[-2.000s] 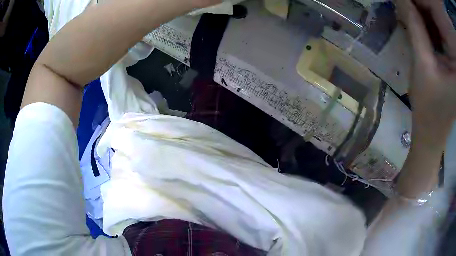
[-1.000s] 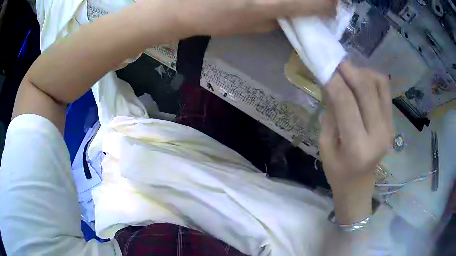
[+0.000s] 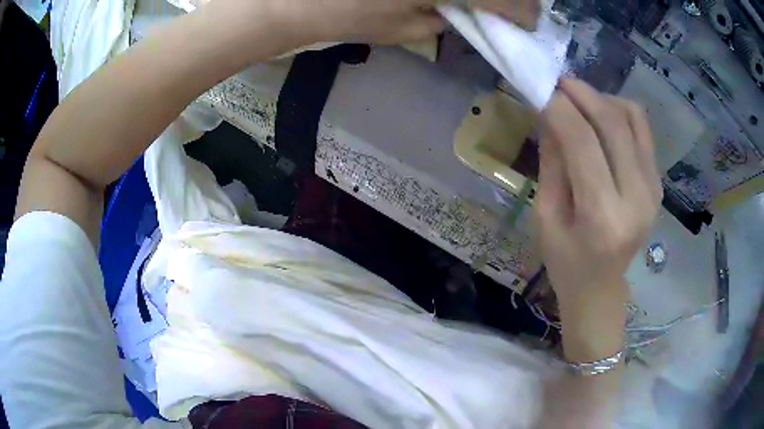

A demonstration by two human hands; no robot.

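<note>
A white garment piece is stretched between my hands above the machine bed, with a narrow folded edge showing. My left hand comes in across the top and holds its upper end; the top frame edge cuts this hand off. My right hand pinches the lower corner of the piece between thumb and fingertips. The grey-white sewing machine lies under both hands, its speckled front edge facing me. A large cream-white garment bundle covers my lap. The needle area is hidden or unclear.
A cream-rimmed opening is in the machine front, left of my right wrist. A black strap crosses the bed. Snips and a small round metal part lie at right. Thread ends trail nearby. A blue bin holds white pieces at left.
Two seconds ago my right hand was at the upper right edge; it has since come left and down and gripped the white piece, now stretched in view. Since one second ago, little has changed.
</note>
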